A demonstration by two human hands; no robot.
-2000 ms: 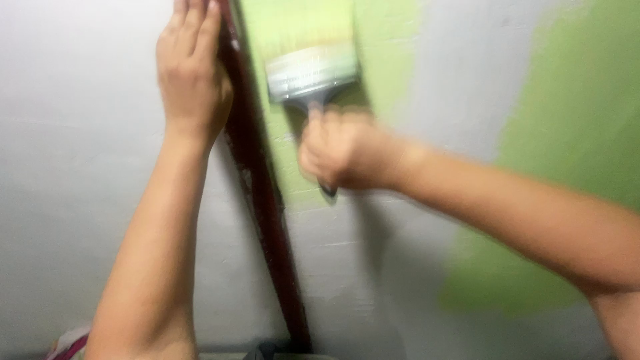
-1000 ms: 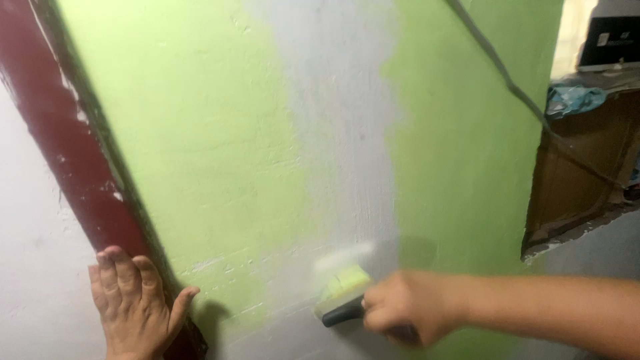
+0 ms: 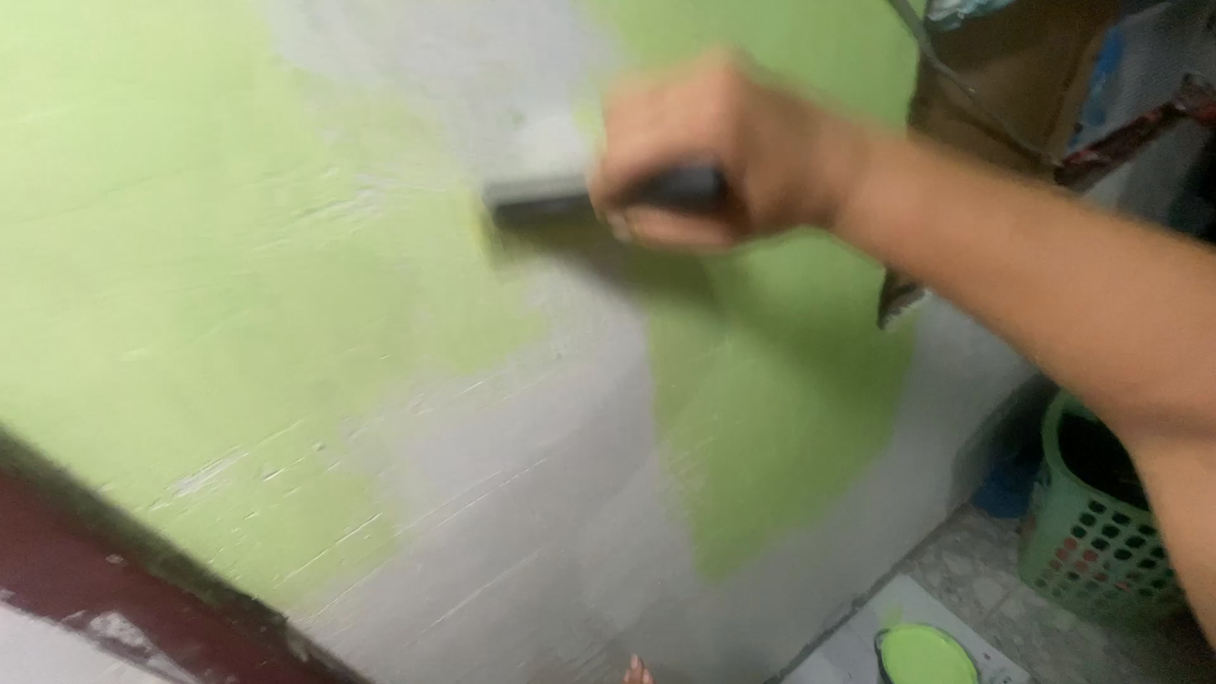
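My right hand (image 3: pixel 698 157) is closed around the dark handle of a wide paintbrush (image 3: pixel 541 195), blurred by motion. The brush lies against or just off the wall (image 3: pixel 532 475), which is partly light green and partly bare greyish white; contact cannot be told. Of my left hand (image 3: pixel 638 670), only fingertips show at the bottom edge, so what it touches is hidden. A round container of green paint (image 3: pixel 926 655) sits low at the right on a pale board.
A dark red wooden strip (image 3: pixel 114 570) crosses the lower left. At the right stand a green perforated plastic basket (image 3: pixel 1092 541) on the tiled floor and a brown panel (image 3: pixel 997 71). A grey cable (image 3: pixel 959 85) hangs at the upper right.
My right hand has moved up the wall with the brush. My left hand, flat by the red strip a second ago, is now mostly out of view. The view has shifted down and right.
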